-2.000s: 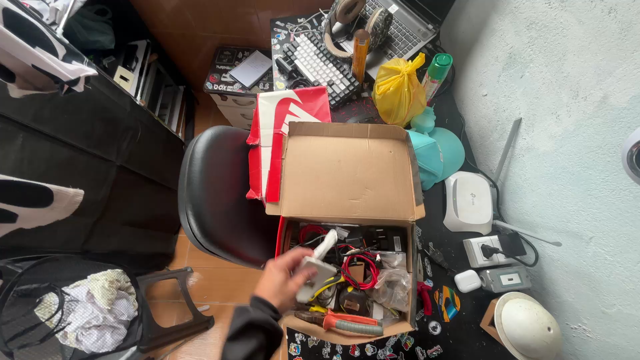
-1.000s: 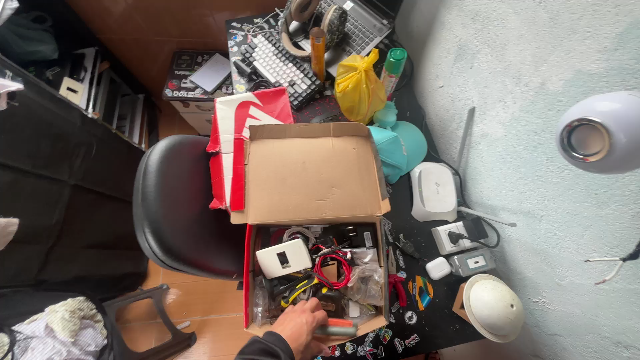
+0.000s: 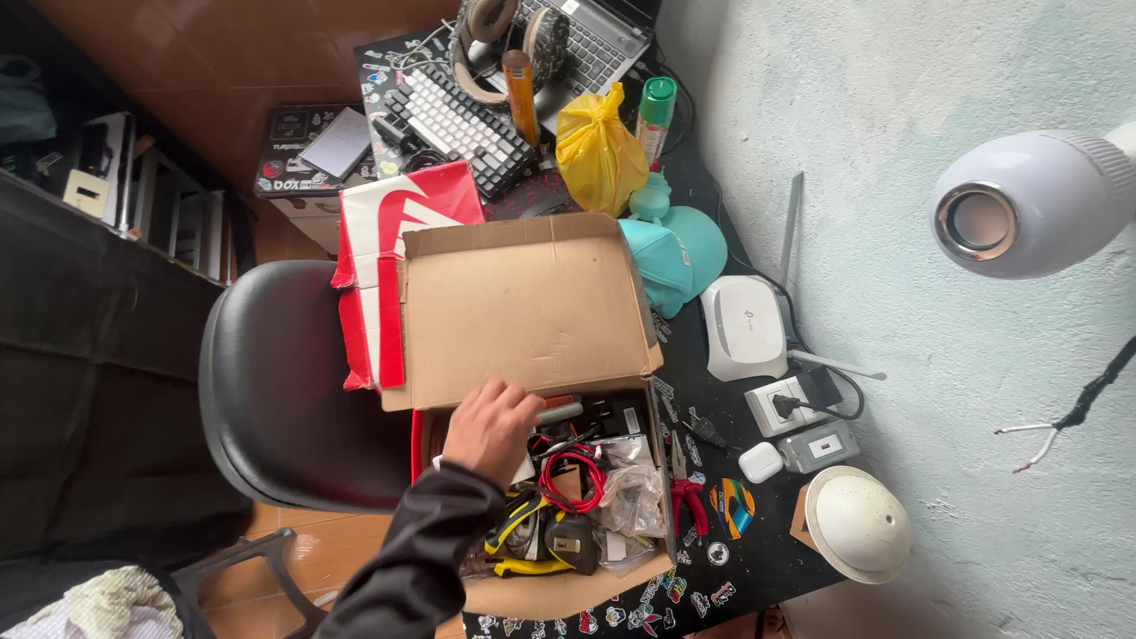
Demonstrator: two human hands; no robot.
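Note:
My left hand (image 3: pixel 494 430), in a black sleeve, reaches over the left side of an open cardboard box (image 3: pixel 541 599). Its fingers are closed around one end of a red-and-grey tool handle (image 3: pixel 559 410) near the lid hinge; the rest of the tool is hidden. Beneath the hand, a white device (image 3: pixel 522 469) is mostly covered. A coiled red cable (image 3: pixel 572 479), a tape measure (image 3: pixel 572 541), yellow-and-black tool handles (image 3: pixel 524 528) and clear plastic bags (image 3: pixel 633 497) lie in the box. My right hand is out of view.
Right of the box lie red-handled pliers (image 3: pixel 688 506), a white router (image 3: pixel 745 327), a power outlet (image 3: pixel 790 406) and a white dome (image 3: pixel 861 524). A black chair (image 3: pixel 284 390) stands left. Behind the raised lid (image 3: pixel 528 306) are a cap (image 3: pixel 679 257) and a yellow bag (image 3: pixel 602 151). A lamp (image 3: pixel 1021 204) overhangs the right.
The white device, in my left hand two seconds ago, was let go in the box. The red-and-grey handle has moved from the near edge to the lid side in my left hand.

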